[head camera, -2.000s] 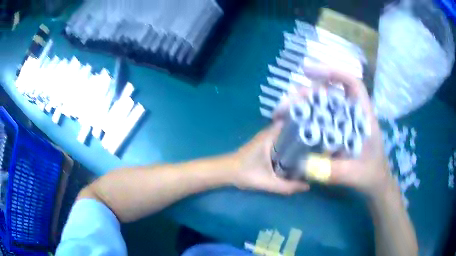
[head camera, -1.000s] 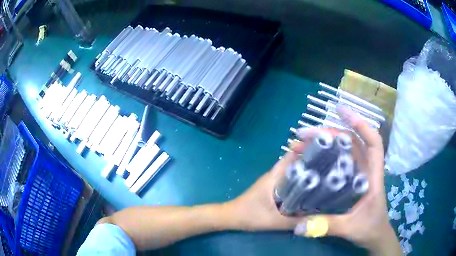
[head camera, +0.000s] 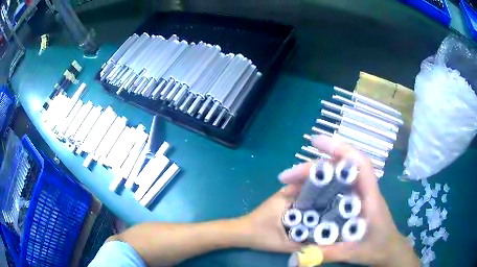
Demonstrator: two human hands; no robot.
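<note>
A bundle of several silver-grey tubes (head camera: 324, 201) is held upright between my two hands, with pale ring-shaped ends and dark centres facing up. Some ends stand higher and look larger than the three small ones at the left. My left hand (head camera: 272, 221) wraps the bundle's left side. My right hand (head camera: 371, 214) closes round its back and right side, with yellow tape (head camera: 310, 256) on the thumb. The lower parts of the tubes are hidden. A row of tube-and-rod assemblies (head camera: 366, 128) lies just behind the hands.
A black tray (head camera: 261, 112) of assemblies stands at the back. Bright loose tubes (head camera: 104, 135) lie at left, beside a blue crate (head camera: 55, 208). At right are a yellow-tan block (head camera: 384, 93), a plastic bag (head camera: 444, 114) and scattered clear pieces (head camera: 433, 218).
The hands and bundle have come lower in view and slightly left since a second ago. The tube ends now spread differently, with three small ends grouped at left. The camera view shifted earlier.
</note>
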